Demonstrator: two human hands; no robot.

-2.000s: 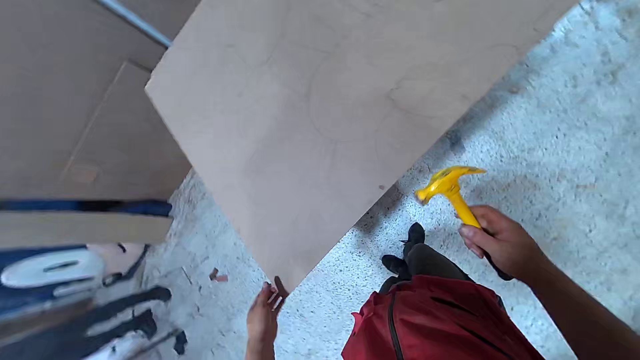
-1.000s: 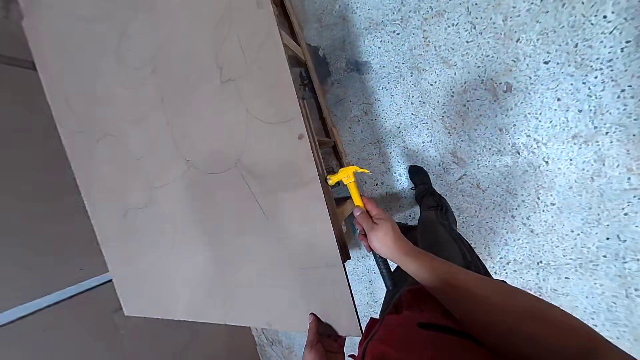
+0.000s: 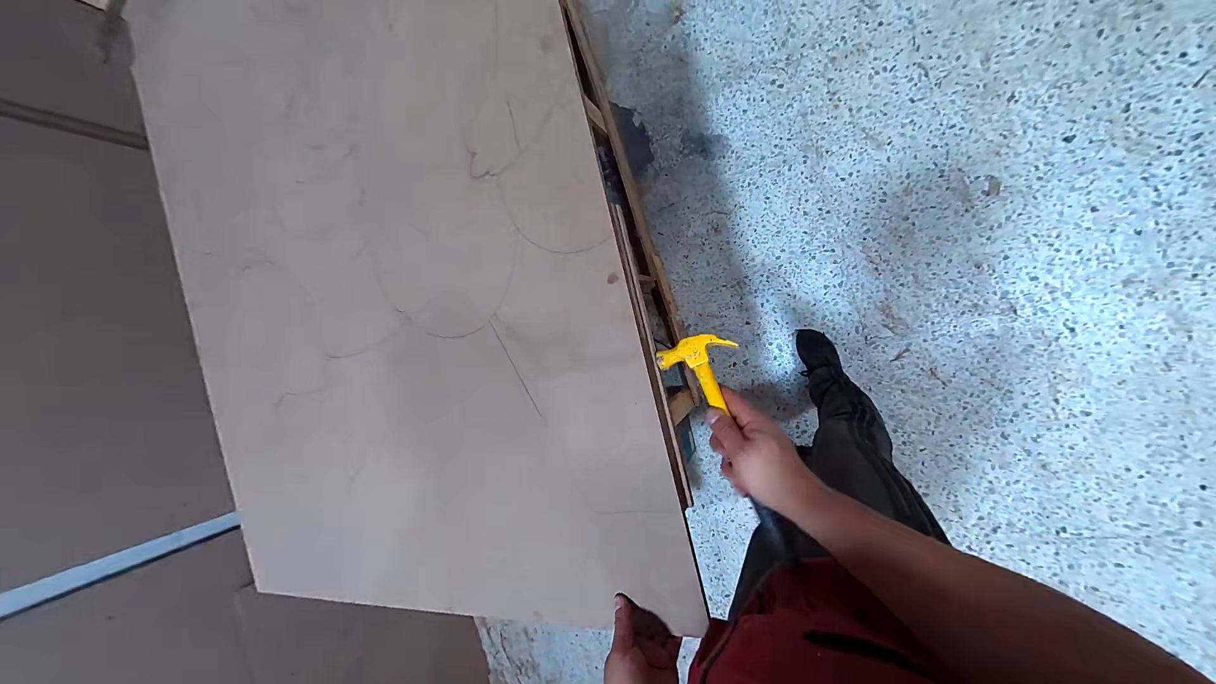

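Observation:
A yellow claw hammer (image 3: 698, 351) is in my right hand (image 3: 760, 458), gripped around its handle, with its head against or just beside the right edge of a large plywood sheet (image 3: 437, 380). Faint curved pencil lines run over the sheet's face. At the sheet's bottom corner, my left hand (image 3: 642, 638) has its thumb at the edge; the fingers are partly hidden. Under the sheet's right side shows a wooden frame (image 3: 638, 204) with short crosspieces.
Speckled terrazzo floor (image 3: 950, 237) spreads to the right, with my shoe (image 3: 817, 351) on it. Brown panels (image 3: 95, 332) lie at the left, crossed by a pale metal strip (image 3: 119, 562). A dark patch (image 3: 631, 138) is beside the frame.
The view has turned strongly since the oldest frame. The hammer, clear of the sheet over the floor then, is now at the sheet's right edge. The wooden frame has come into sight.

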